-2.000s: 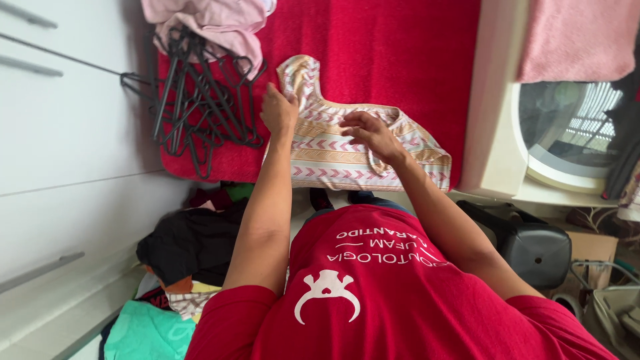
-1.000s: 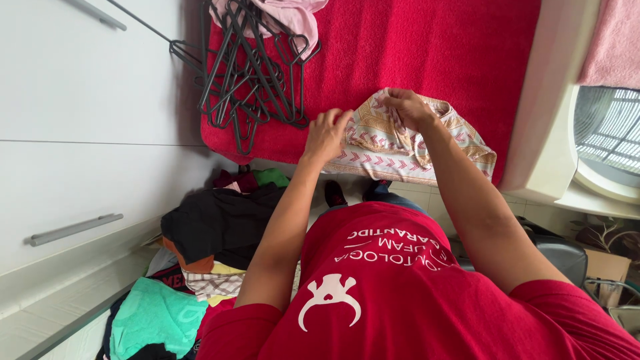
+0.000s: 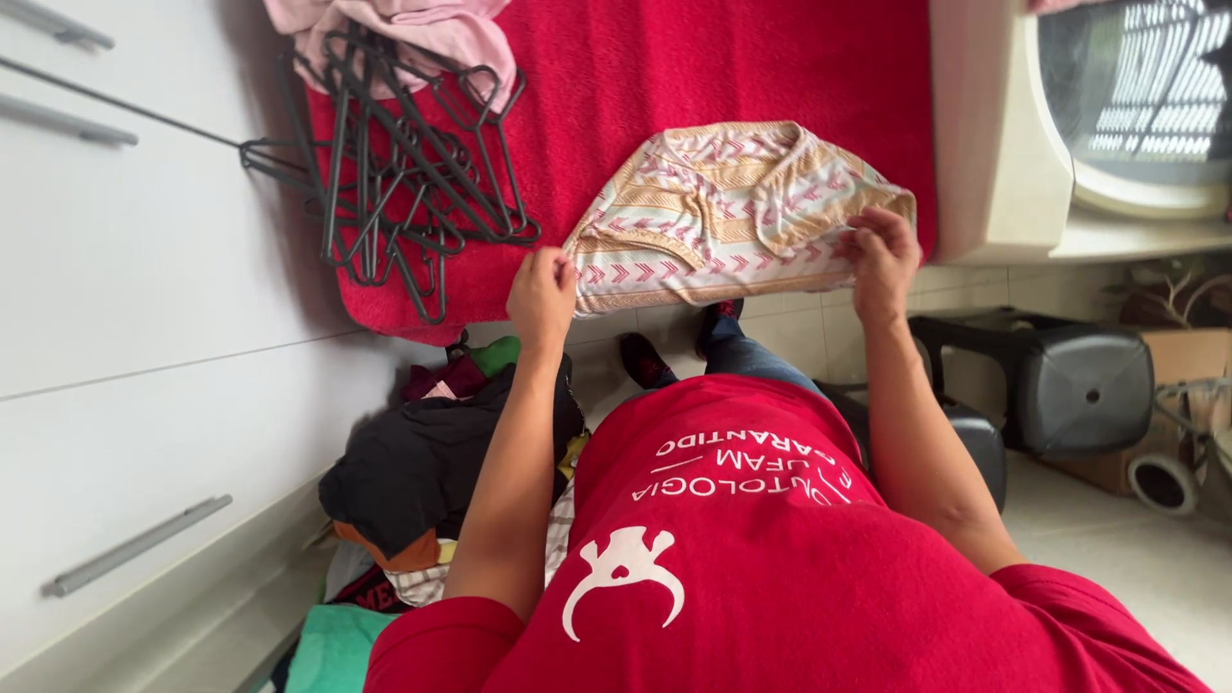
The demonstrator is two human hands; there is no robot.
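A patterned knit garment point(image 3: 712, 202) with chevron stripes in pink, tan and white lies partly folded at the near edge of a red towel-like cloth point(image 3: 616, 87). My left hand point(image 3: 544, 289) pinches its lower left corner between thumb and fingers. At the garment's right end, my right hand point(image 3: 881, 255) grips the fabric near its edge, fingers bent. The neckline and sleeve openings face up, and the lower edge hangs slightly past the cloth.
Black hangers point(image 3: 395, 183) lie tangled at the left, partly over a pink cloth point(image 3: 414, 38). Below are piled clothes point(image 3: 414, 472) beside white drawers point(image 3: 144, 241). A front-loading machine point(image 3: 1001, 125) stands at right, with a black plastic stool point(image 3: 1078, 385) below it.
The garment's far part has been folded toward me, and it now lies more spread out. My hands have moved apart to its two ends.
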